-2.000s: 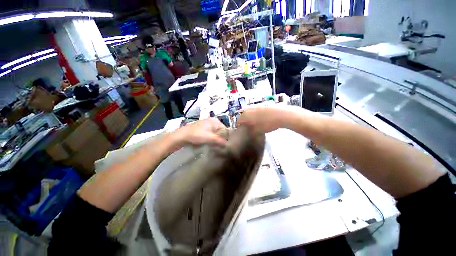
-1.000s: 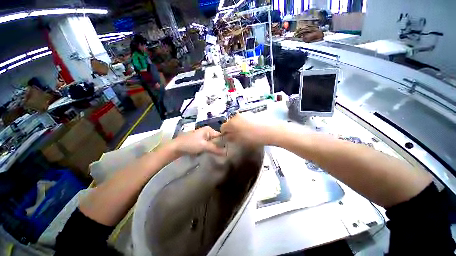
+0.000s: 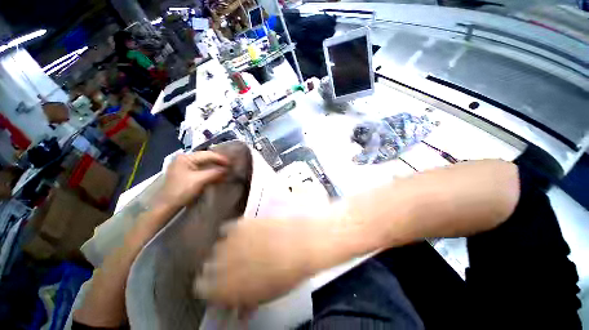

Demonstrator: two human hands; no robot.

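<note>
A beige-grey bag body [image 3: 152, 283], brown inside, stands open in front of me with its opening towards me. My left hand [image 3: 194, 174] holds the bag's far upper end near the machine, with the fingers bent over the fabric. My right hand [image 3: 242, 264] is lower, over the bag's right rim and opening. It is blurred, and its fingers are partly hidden, so I cannot tell whether it grips anything. No hardware shows at the bag. The sewing machine's metal parts [image 3: 265, 145] are just beyond the bag.
A crumpled clear plastic bag of dark pieces [image 3: 394, 135] lies on the white table right of the machine. A white-framed screen [image 3: 350, 66] stands behind it. Beige pieces [image 3: 119, 225] lie at left. Cartons [image 3: 68, 216] stand on the floor at far left. A thin cable crosses the table.
My view has turned right and down. My right hand has left the bag's far end and come down towards me over the opening. My left hand has stayed at the far end.
</note>
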